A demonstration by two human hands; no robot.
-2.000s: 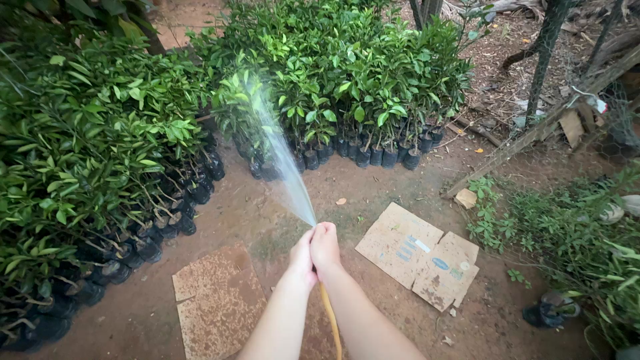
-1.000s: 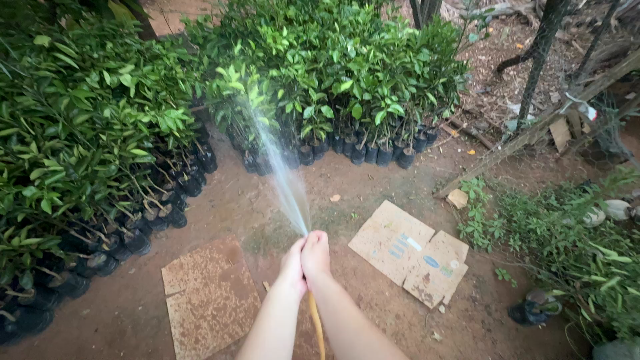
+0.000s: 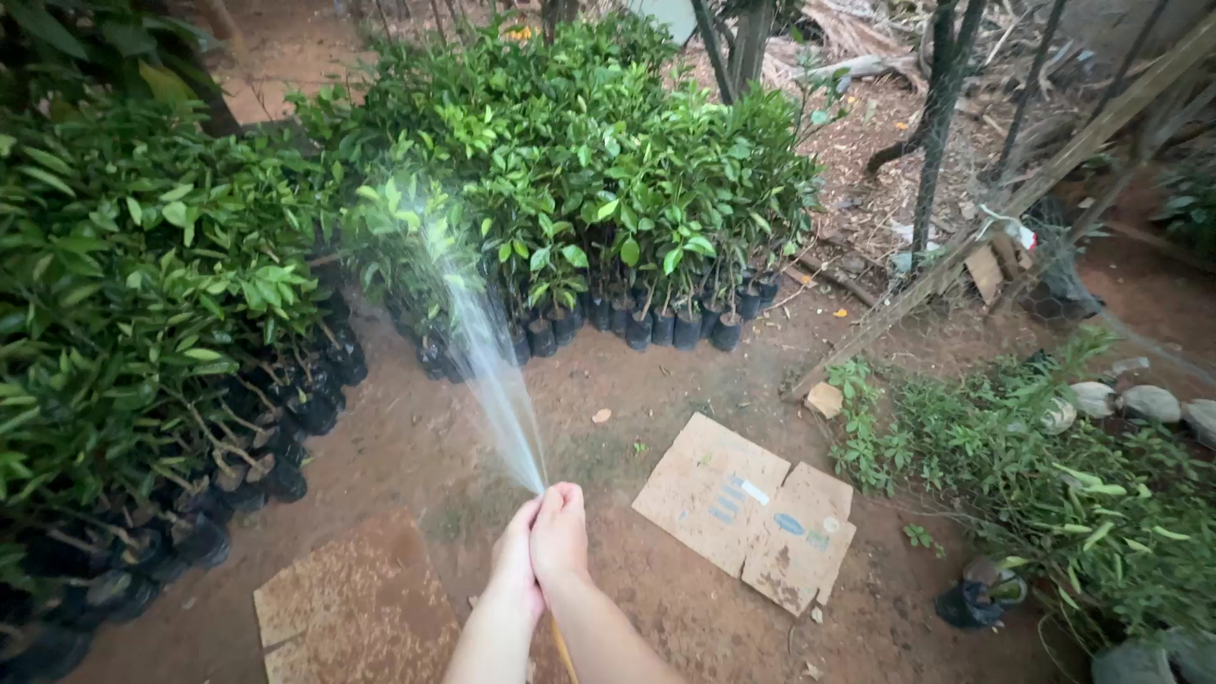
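Observation:
My left hand [image 3: 516,551] and my right hand [image 3: 560,530] are pressed together around the end of a yellow garden hose [image 3: 563,652], whose tip is hidden by the fingers. A fanned spray of water [image 3: 494,380] leaves the fingertips and reaches up and left over the leafy saplings [image 3: 608,180] of the back group. Those saplings stand in black plastic nursery bags [image 3: 687,330]. Another dense group of saplings [image 3: 142,285] fills the left side, its black bags [image 3: 199,540] leaning at the edge of the bare soil.
Flattened cardboard [image 3: 712,503] lies on the soil right of my hands, and a dirt-covered sheet [image 3: 356,613] lies to the left. A slanted wooden pole [image 3: 1007,214] with wire mesh crosses the right. Low plants [image 3: 1083,494], stones [image 3: 1151,404] and one bagged pot [image 3: 971,604] are at the right.
My hands stay clasped on the hose and the water keeps spraying toward the back saplings. No thing on the ground has plainly moved.

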